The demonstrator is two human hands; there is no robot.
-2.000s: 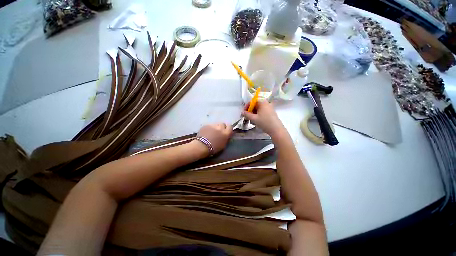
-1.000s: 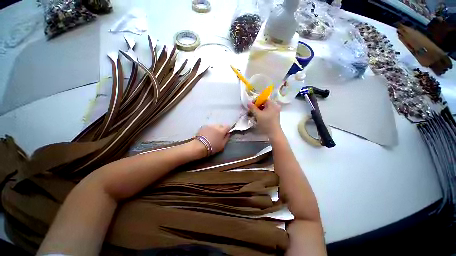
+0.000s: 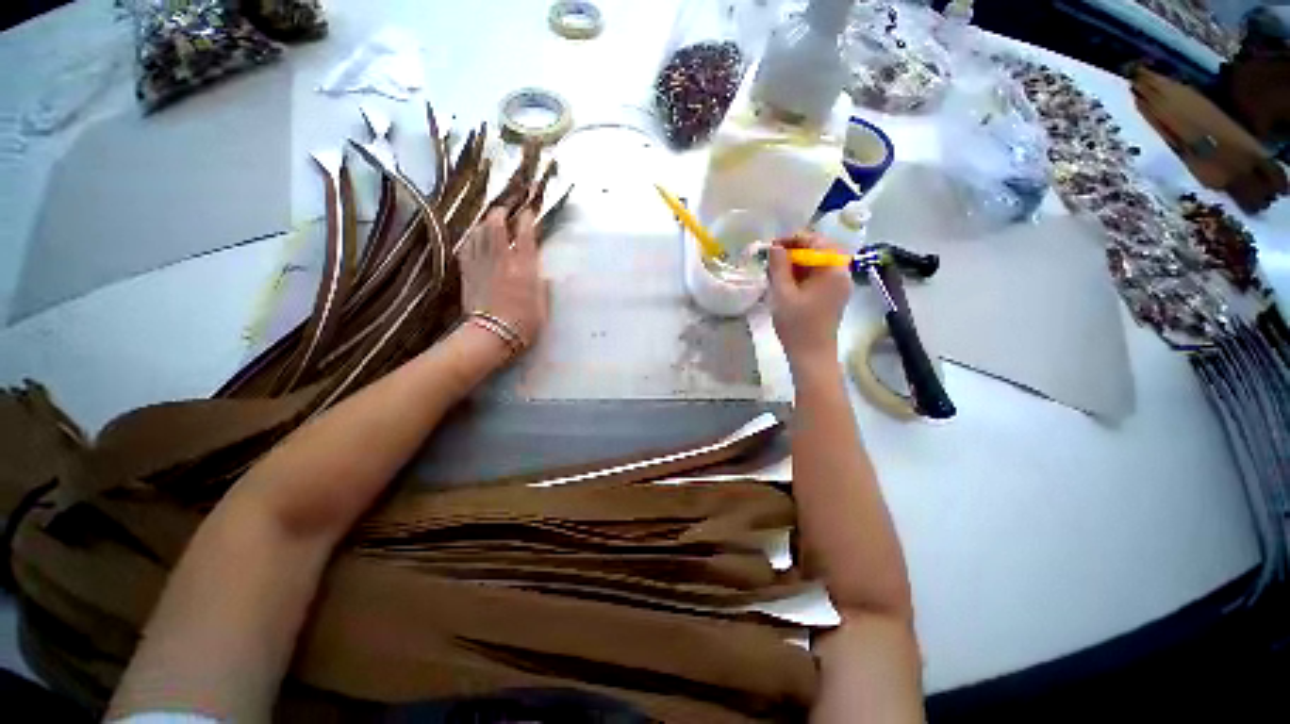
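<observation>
My left hand (image 3: 502, 283) lies over the right edge of the fanned brown straps (image 3: 354, 304), with strap tips showing beyond its fingers; whether it grips a strap is unclear. My right hand (image 3: 809, 304) grips the yellow-orange glue brush (image 3: 818, 258) beside the whitish glue pot (image 3: 724, 290). The brush handle points right; its tip is at the pot's right side. A second yellow brush (image 3: 685, 215) leans in the pot. Another bundle of brown straps (image 3: 566, 622) lies under my forearms, with pale ends at right.
A dark grey board (image 3: 623, 420) lies between the strap groups. Right of the pot are a hammer (image 3: 905, 333) and a cream tape roll (image 3: 880, 371). Behind it stand a large bottle (image 3: 801, 71) and a blue-rimmed roll (image 3: 860, 159). Bagged dark pieces (image 3: 698, 92) lie beyond.
My left hand has moved from the board up and left to the fanned straps. My right hand moved right and slightly up; its brush now lies nearly level. The strap end is gone from between my hands.
</observation>
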